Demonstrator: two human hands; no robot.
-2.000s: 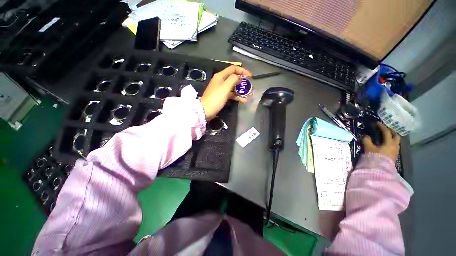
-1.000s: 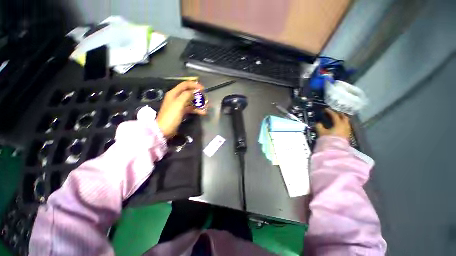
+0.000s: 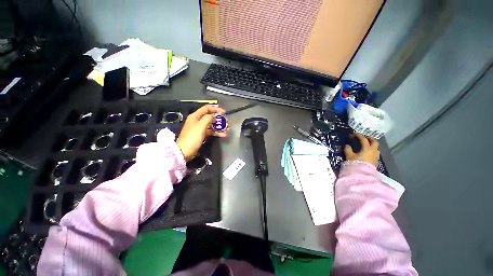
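My left hand (image 3: 199,130) holds a round watch module (image 3: 219,123) with a lit blue-purple face between its fingertips, above the right edge of the black foam tray (image 3: 197,202). The tray holds rows of round dark-faced modules in square pockets; my left sleeve hides some of them. My right hand (image 3: 366,151) rests on the black computer mouse (image 3: 354,144) at the right of the desk, fingers over it. A small white barcode label (image 3: 234,168) lies on the desk just right of the tray. The black barcode scanner (image 3: 258,145) lies beside the label.
The monitor (image 3: 281,32) shows rows on orange-tan. The keyboard (image 3: 259,86) lies below it. An open notebook (image 3: 315,186) lies right of the scanner. A white basket (image 3: 368,121) stands behind the mouse. A smartphone (image 3: 116,84) and papers (image 3: 141,67) lie behind the tray. A pen (image 3: 243,108) lies near my left hand.
The camera view has turned, so the desk sits further left and more of the monitor shows. My left hand still holds the lit module and my right hand stays on the mouse.
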